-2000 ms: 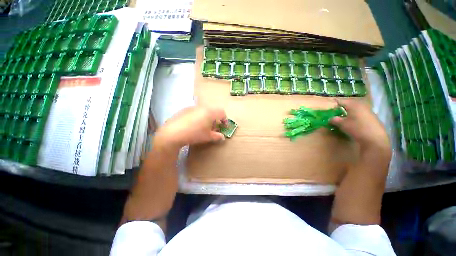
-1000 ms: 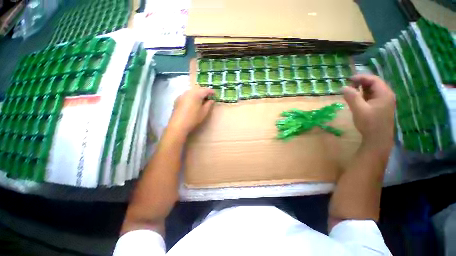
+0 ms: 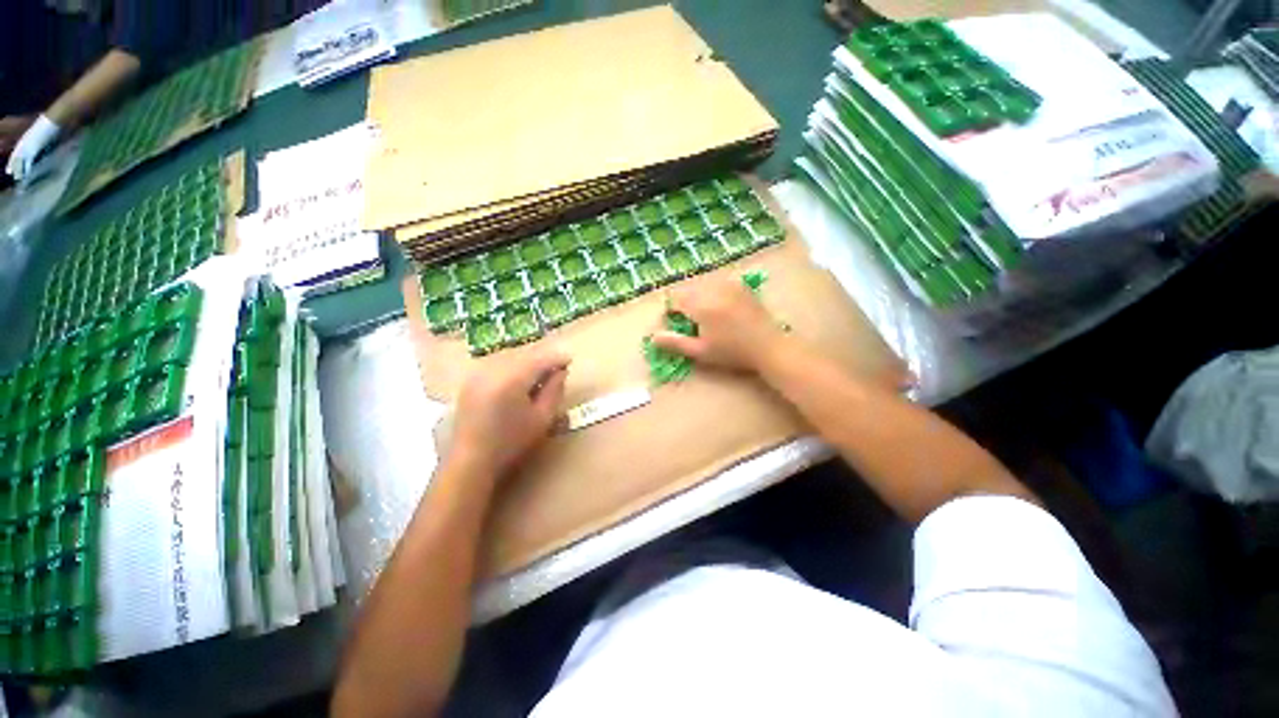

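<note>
Small square green parts (image 3: 589,262) stand in three tight rows on the cardboard work sheet (image 3: 631,470); the nearest row starts further right than the others. My left hand (image 3: 502,410) is over the sheet below the rows, fingertips close together; whether it holds something small is unclear. A short pale flat tool (image 3: 609,408) with dark marks lies on the sheet beside it. My right hand (image 3: 729,326) has its fingers closed around part of a heap of green peel strips (image 3: 669,368), partly hidden by the fingers. A small green scrap (image 3: 755,281) lies apart.
Brown spare cardboard (image 3: 561,112) is piled behind the rows. Layered stacks of green parts and paper stand at left (image 3: 267,463) and right (image 3: 912,197). Bubble wrap (image 3: 379,449) shows under the sheet. Another person's gloved hand (image 3: 31,147) is at far left.
The view has turned and tilted. My left hand has left the row's left end and moved nearer me. My right hand has moved from the rows' right end onto the strips. The pale tool now shows.
</note>
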